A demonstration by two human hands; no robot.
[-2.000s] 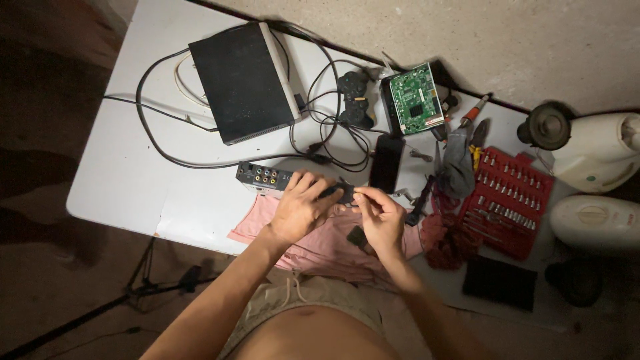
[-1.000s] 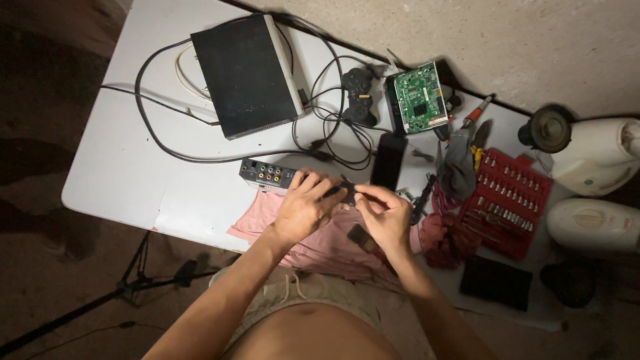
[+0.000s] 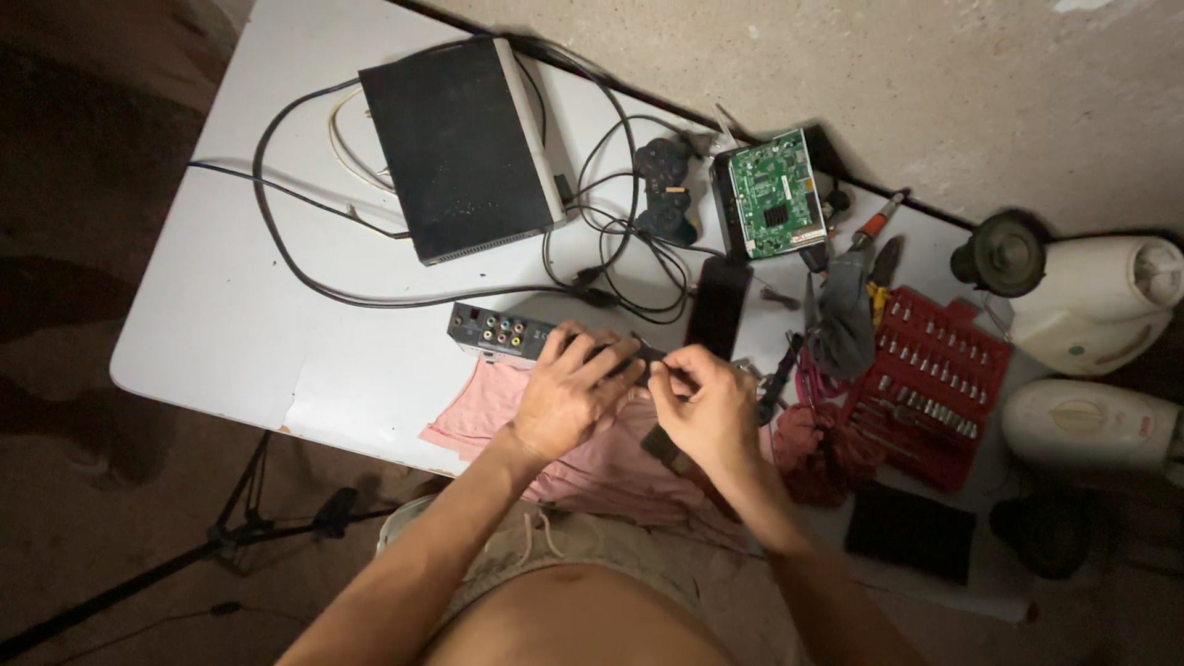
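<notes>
A slim black electronic box [image 3: 470, 326] with rows of coloured RCA jacks stands on edge over a pink cloth [image 3: 573, 481]. My left hand [image 3: 578, 384] lies across its middle, fingers curled over it and holding it. At the box's right end, my right hand [image 3: 698, 393] has thumb and index finger pinched together; whatever is between them is too small to tell. Just beyond that hand lies a black smartphone [image 3: 719, 305]. A small dark green piece [image 3: 668, 450] rests on the cloth under my right wrist.
A black set-top unit [image 3: 462, 153], looped cables [image 3: 319, 294], a game controller [image 3: 666, 190] and a green circuit board [image 3: 775, 194] lie farther back. To the right are a red socket set [image 3: 934, 379], a screwdriver [image 3: 879, 220], a dark pad [image 3: 911, 534] and white blender bases [image 3: 1087, 421]. A tripod [image 3: 222, 536] stands left.
Both hands stay at the same black box, with only small shifts of the right fingers at its right end.
</notes>
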